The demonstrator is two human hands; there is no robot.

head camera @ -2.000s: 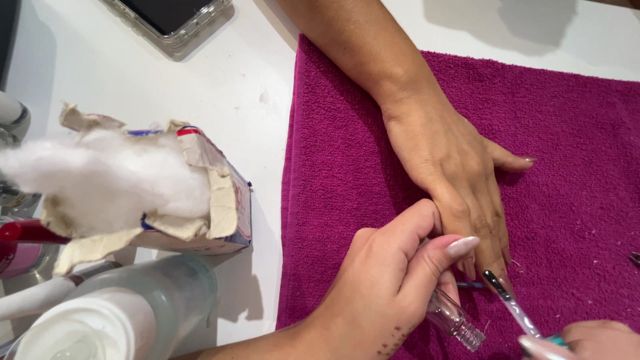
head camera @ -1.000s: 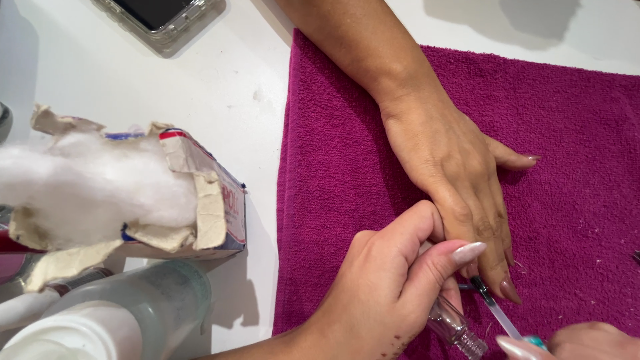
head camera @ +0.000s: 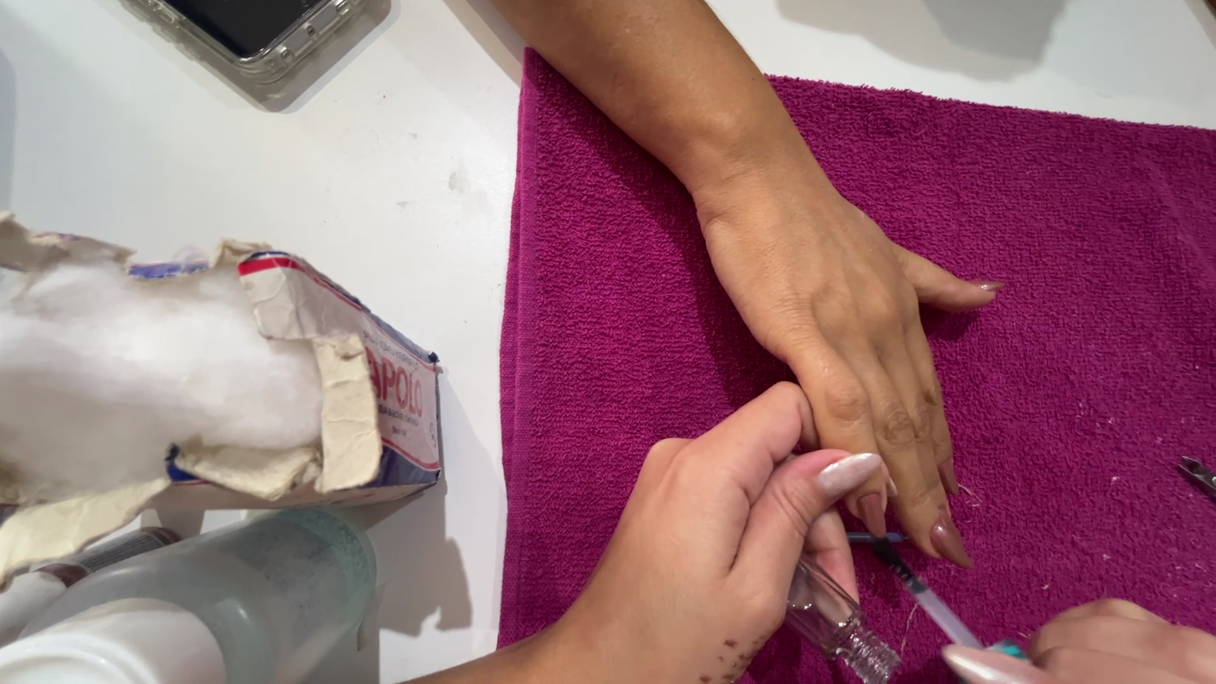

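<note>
My left hand (head camera: 722, 513) holds a small open clear glass nail polish bottle (head camera: 831, 617) in its curled fingers, while its thumb and index finger hold a finger of another person's hand (head camera: 836, 294). That hand lies palm down on a magenta towel (head camera: 608, 313), its nails painted mauve. At the lower right edge my right hand (head camera: 1111, 646), partly out of view, holds a nail polish brush (head camera: 926, 594) by its teal cap. The dark bristles are at the tip of the held finger's nail. A thin blue stick (head camera: 869, 539) shows behind the fingers.
At left stands a torn cardboard box (head camera: 408, 408) with cotton wool (head camera: 161, 361) spilling from its top. Beside it are a translucent bottle with a white cap (head camera: 256, 589) and other small bottles. A phone in a clear case (head camera: 275, 47) lies at top left. Metal nippers (head camera: 1199, 473) rest at the right edge.
The brush in my right hand has moved from near a neighbouring finger to the nail of the finger held by my left hand. My left hand keeps its grip.
</note>
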